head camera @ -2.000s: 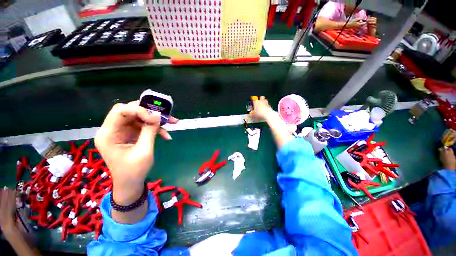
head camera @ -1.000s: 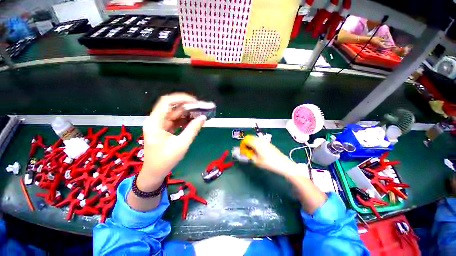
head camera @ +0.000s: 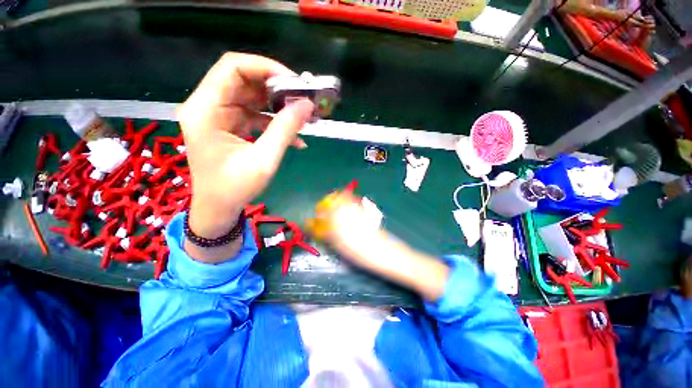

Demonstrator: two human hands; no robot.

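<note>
My left hand [head camera: 235,144] is raised on the left and grips a watch unit [head camera: 331,85] by its edges between thumb and fingers. The unit is tilted, and a small green spot shows on it. My right hand [head camera: 350,227], with yellow finger cots, is motion-blurred low over the bench. A red clamp tip [head camera: 351,186] shows just past its fingers; the rest of that clamp is hidden. Whether this hand holds it cannot be told. A white wipe [head camera: 371,212] lies partly behind the hand. Another small watch unit [head camera: 375,154] lies flat near the pale edging.
Red clamps [head camera: 121,197] are piled at left beside a white-capped bottle [head camera: 85,121]. At right are a pink fan [head camera: 498,138], a grey-white bottle [head camera: 510,198], a phone [head camera: 501,261], a blue box [head camera: 569,203], a green basket [head camera: 533,250] and a red tray [head camera: 565,341].
The view has tilted down. My right hand has moved left from the wipe to the lone clamp, covering most of it. My left hand still holds the watch unit, now tilted differently.
</note>
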